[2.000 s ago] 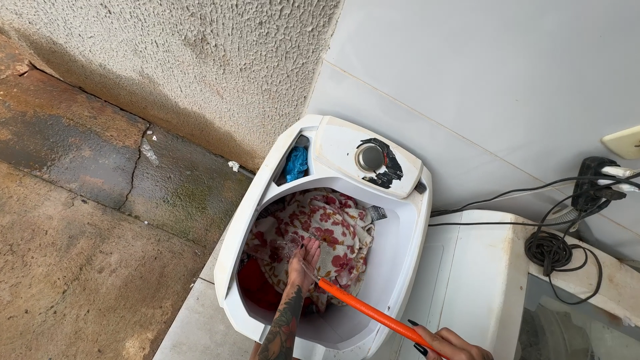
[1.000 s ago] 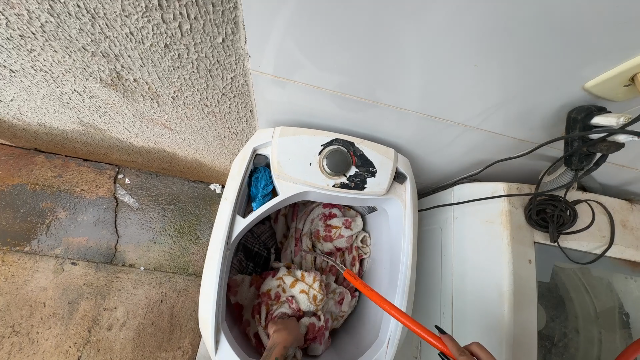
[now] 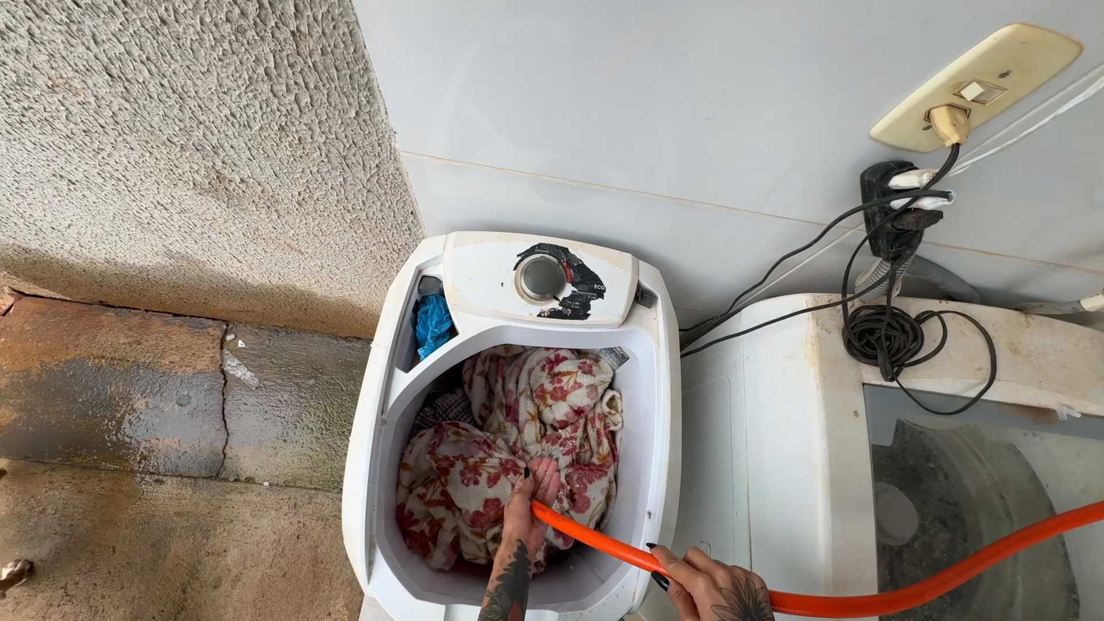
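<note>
A small white washing machine [image 3: 362, 483] stands uncovered, its tub holding a white blanket with a red flower print [image 3: 483, 483] and a dark checked cloth [image 3: 448, 410]. My right hand [image 3: 711, 586] is closed around an orange hose [image 3: 604, 542], whose end lies over the tub. At that end is my left hand [image 3: 528, 509], palm up with its fingers spread, above the blanket. Water drops show near its fingers. Whether the left hand also touches the hose is hard to tell.
Blue plastic [image 3: 432, 323] sits in the washer's corner compartment beside the control knob [image 3: 543, 278]. At right stands a second washer [image 3: 768, 448] with a clear lid and a coiled black cord [image 3: 884, 336]. Plugs hang below a wall outlet [image 3: 1018, 73]. Wet paving [image 3: 285, 397] lies at left.
My left hand, down on the blanket a second ago, is now palm up at the hose end. The blanket has shifted in the tub. The hose stays in my right hand. The view has moved.
</note>
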